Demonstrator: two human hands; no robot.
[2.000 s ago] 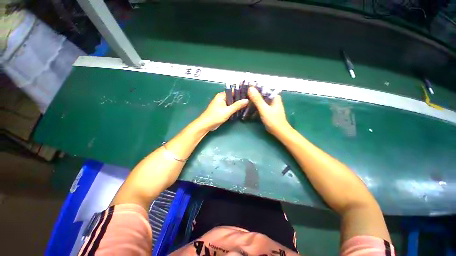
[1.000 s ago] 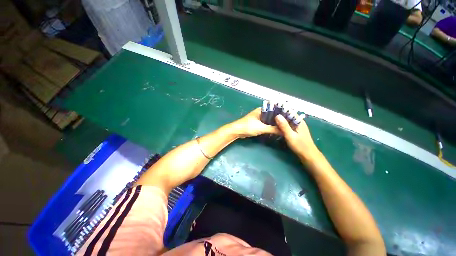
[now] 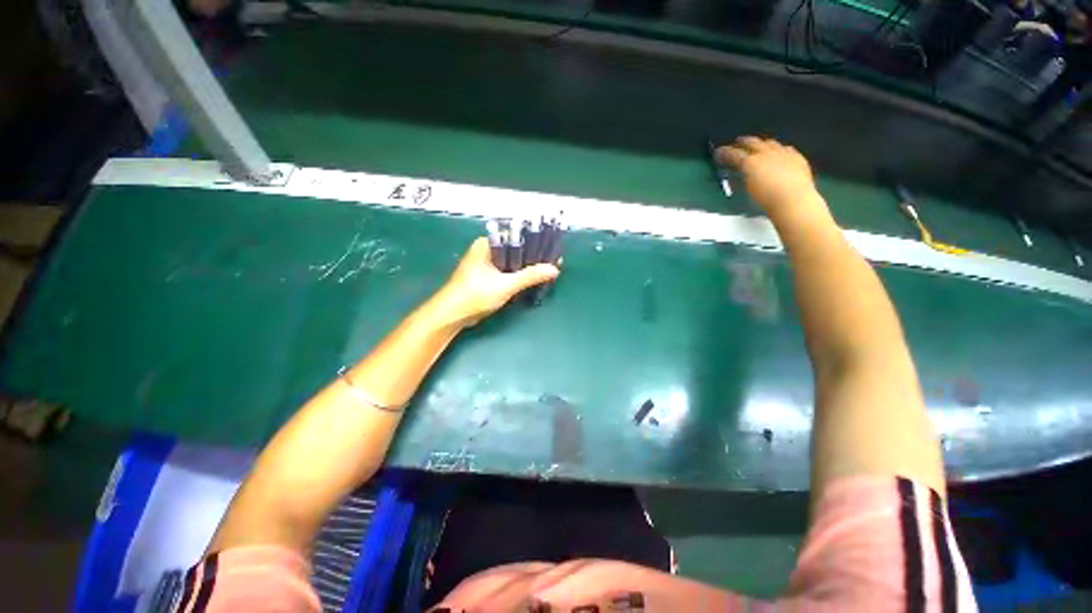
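Note:
My left hand (image 3: 489, 283) is closed around a bunch of dark pen-shaped units (image 3: 527, 247), held at the near side of the guide rail with their pale ends pointing away from me. My right hand (image 3: 766, 168) is stretched over the conveyor belt, palm down, beside a single unit (image 3: 725, 180) at its fingertips. Whether the fingers touch or grip that unit cannot be told.
The white guide rail (image 3: 623, 216) runs between green worktop (image 3: 216, 299) and belt (image 3: 575, 156). More units and a yellow item (image 3: 940, 247) lie on the belt at right. A post (image 3: 198, 96) stands at left. The blue bin (image 3: 110, 527) is low left. A dark scrap (image 3: 644, 413) lies on the worktop.
My right hand has left the bunch and moved out over the belt to a single unit. My left hand alone holds the bunch. The view has shifted.

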